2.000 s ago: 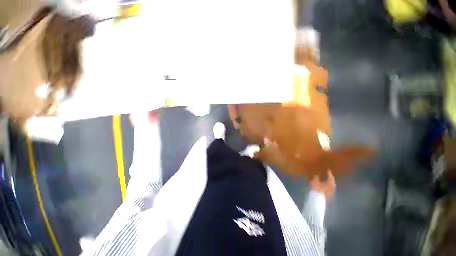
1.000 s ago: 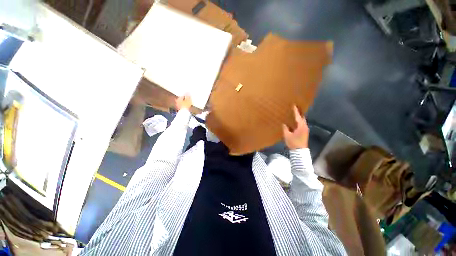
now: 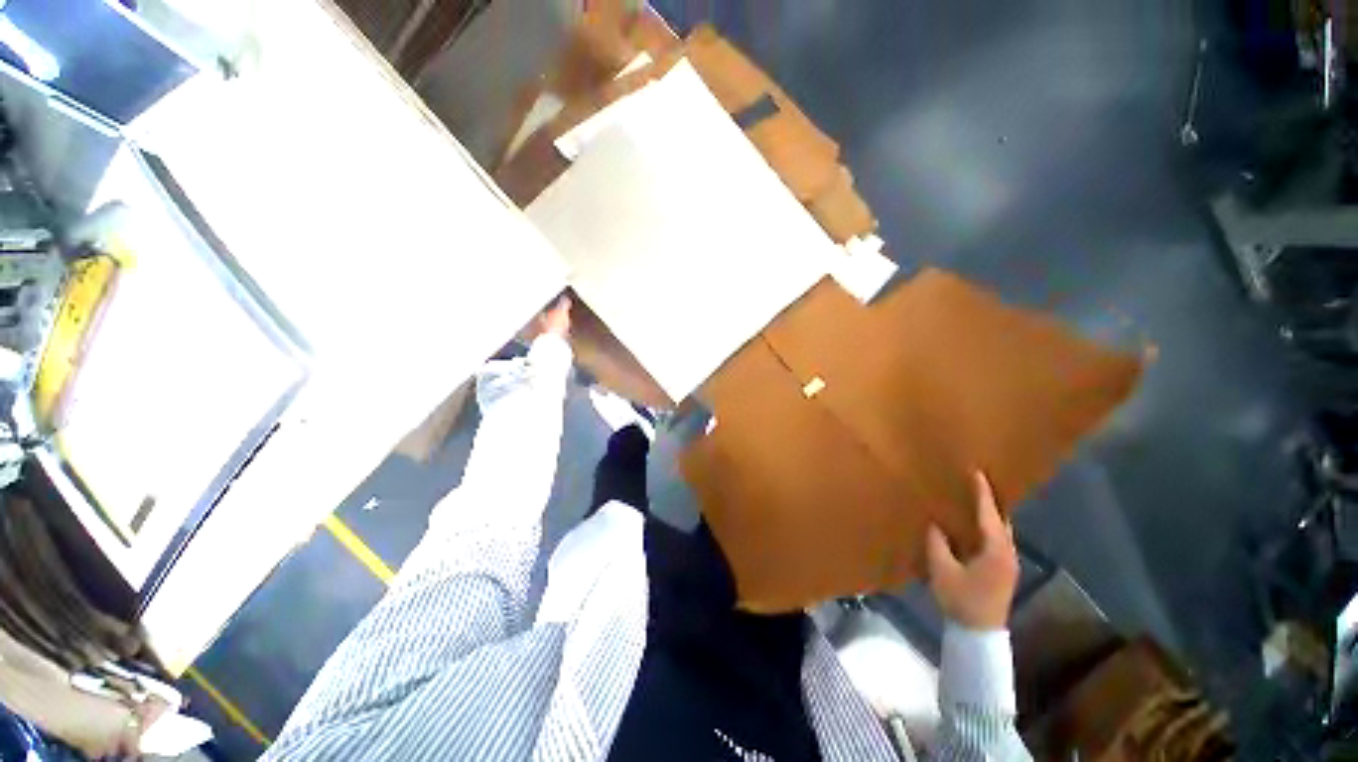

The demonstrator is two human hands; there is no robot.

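A large brown cut panel (image 3: 894, 432) with a small pale tag extends to the right of a white sheet (image 3: 693, 223). A seam or fold line crosses the panel. My right hand (image 3: 976, 566) is at the panel's near right edge, thumb and one finger spread on top; its other fingers are hidden, and the panel edge lies in its grip. My left hand (image 3: 556, 319) is small, at the corner of the white machine table, beside the white sheet's lower left edge. Whether it holds anything cannot be made out.
More brown panels (image 3: 804, 149) lie under and behind the white sheet. The white machine table (image 3: 373, 194) with a yellow-taped clamp plate (image 3: 75, 335) is at left. A brown fabric pile (image 3: 1147, 707) is at lower right. A metal frame (image 3: 1296, 223) stands at far right.
The view has turned. The brown panel, with my right hand at its edge, now appears lower and further right. More of the white sheet and the panels behind it shows.
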